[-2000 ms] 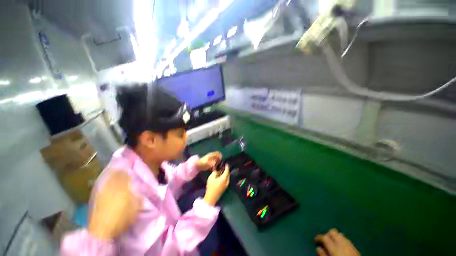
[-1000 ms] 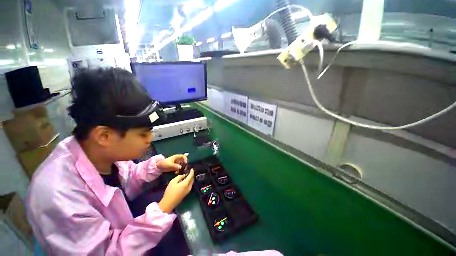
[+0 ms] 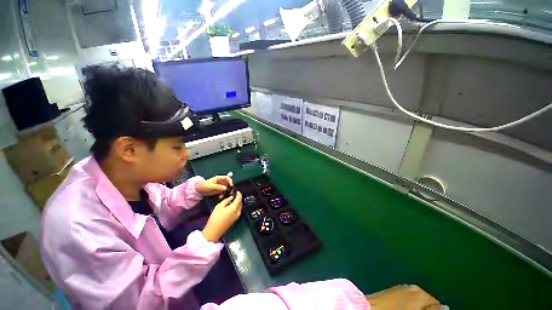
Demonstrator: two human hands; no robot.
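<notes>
A black compartment tray (image 3: 295,247) lies on the green bench mat, with several small dark round units in its pockets, some lit with red, green, white or yellow marks. One lit unit (image 3: 276,253) sits in the near end. A seated co-worker in a pink coat holds a small dark unit (image 3: 229,192) in both hands beside the tray. My left hand (image 3: 407,299) is at the bottom edge, its forearm in a pink sleeve; the fingers are cut off and blurred, so what it holds is hidden. My right hand is out of the picture.
A monitor (image 3: 204,85) stands behind a pale grey instrument box (image 3: 221,144) at the far end. Small metal parts (image 3: 264,163) lie before the box. Instruction sheets (image 3: 319,123) are on the partition. A power strip (image 3: 367,33) and white cable hang above. Cardboard boxes stand at left.
The view has swung left and steadied. My sleeve and hand have come further into the bottom edge than one second ago. The co-worker still holds the small unit.
</notes>
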